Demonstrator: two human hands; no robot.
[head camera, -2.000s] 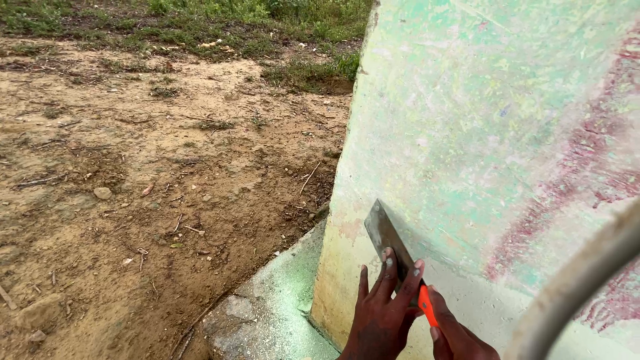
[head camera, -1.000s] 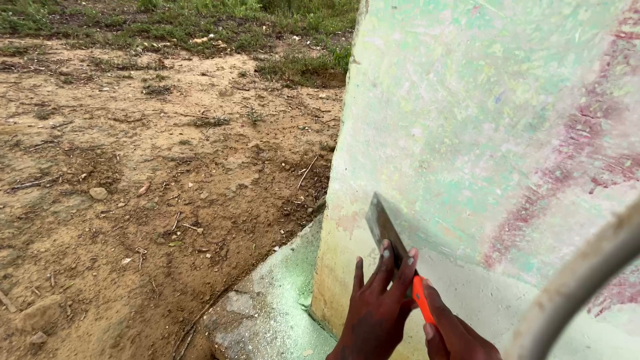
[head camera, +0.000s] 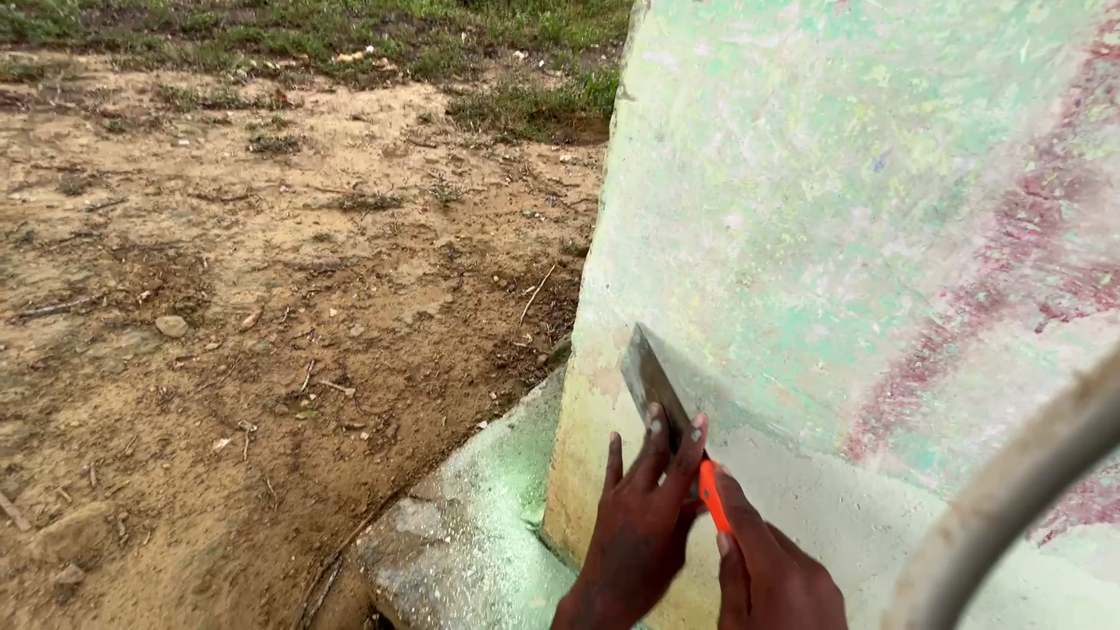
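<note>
A flat metal blade (head camera: 652, 376) with an orange handle (head camera: 713, 497), which looks like a machete or a wide scraper, lies against a painted wall (head camera: 787, 262) near its left edge. My right hand (head camera: 774, 560) is closed around the handle. The fingertips of my left hand (head camera: 639, 525) press on the lower part of the blade, its fingers spread. Above, the wall shows worn green, white and yellowish paint with dark red streaks; a smoother pale area lies to the right of my hands.
A pale, curved tube (head camera: 1006, 490) crosses the lower right, close to the camera. At the wall's foot juts a paint-speckled concrete ledge (head camera: 472, 516). Bare soil (head camera: 219, 376) with stones and twigs spreads out on the left, with grass (head camera: 525, 105) behind.
</note>
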